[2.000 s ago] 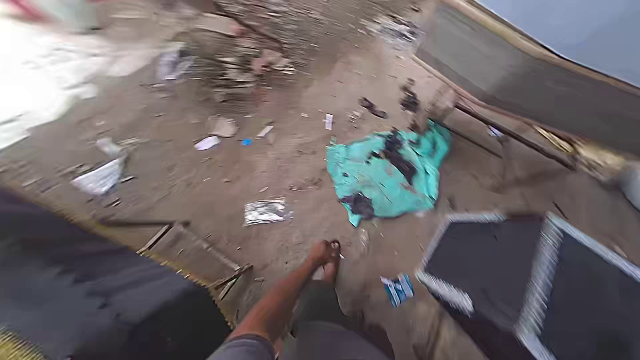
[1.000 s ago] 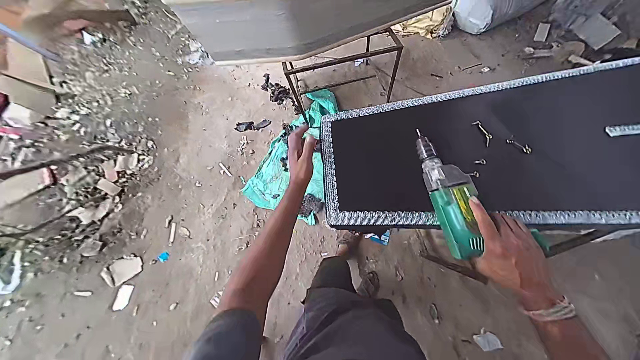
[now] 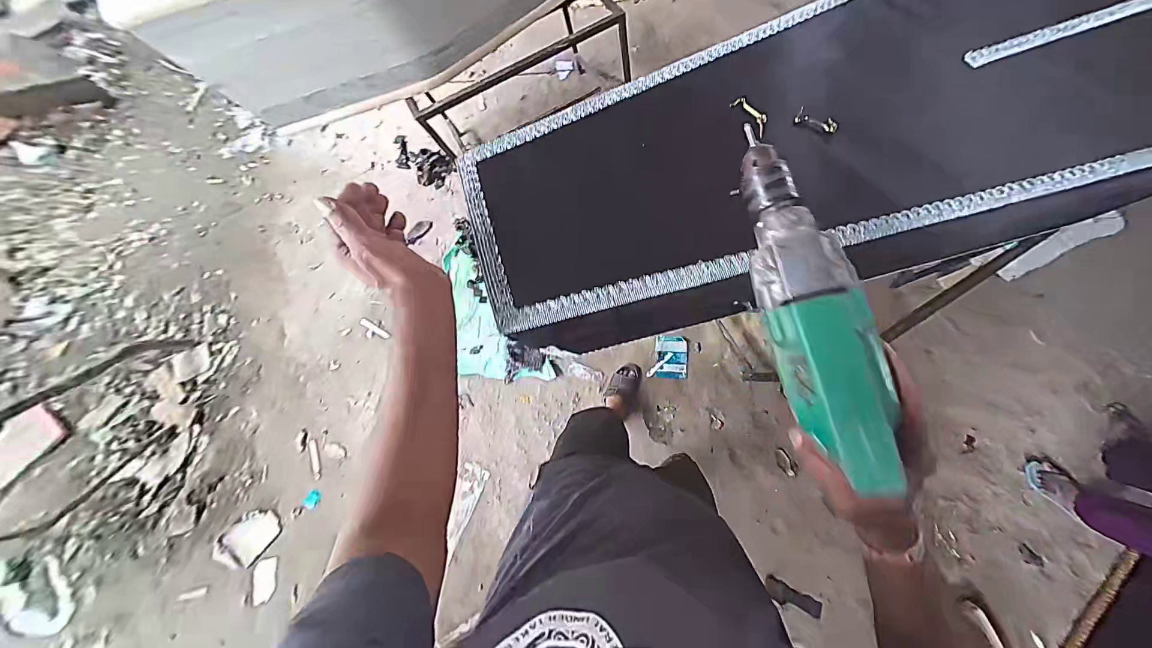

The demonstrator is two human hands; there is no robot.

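A green and grey power drill (image 3: 828,360) is in my right hand (image 3: 864,486), its chuck and bit pointing away from me over a long dark fabric-covered box (image 3: 621,180) edged with silvery ruffled trim. Two small metal fittings, a gold-coloured one (image 3: 751,115) and a darker one (image 3: 815,122), lie on the box near the bit. My left hand (image 3: 364,229) is raised over the ground, left of the box's near end. Its fingers are partly curled, with nothing seen in them. Under that end of the box lies a turquoise sheet (image 3: 477,342).
A metal frame stand (image 3: 531,67) and a large grey panel (image 3: 315,45) are beyond the box. Rubble (image 3: 171,423) covers the ground at left. A blue and white packet (image 3: 670,357) lies near my foot. Part of another person's foot (image 3: 1053,486) shows at right.
My left hand has moved left, away from the box's corner. The drill remains in my right hand. The view has swung widely since two seconds ago.
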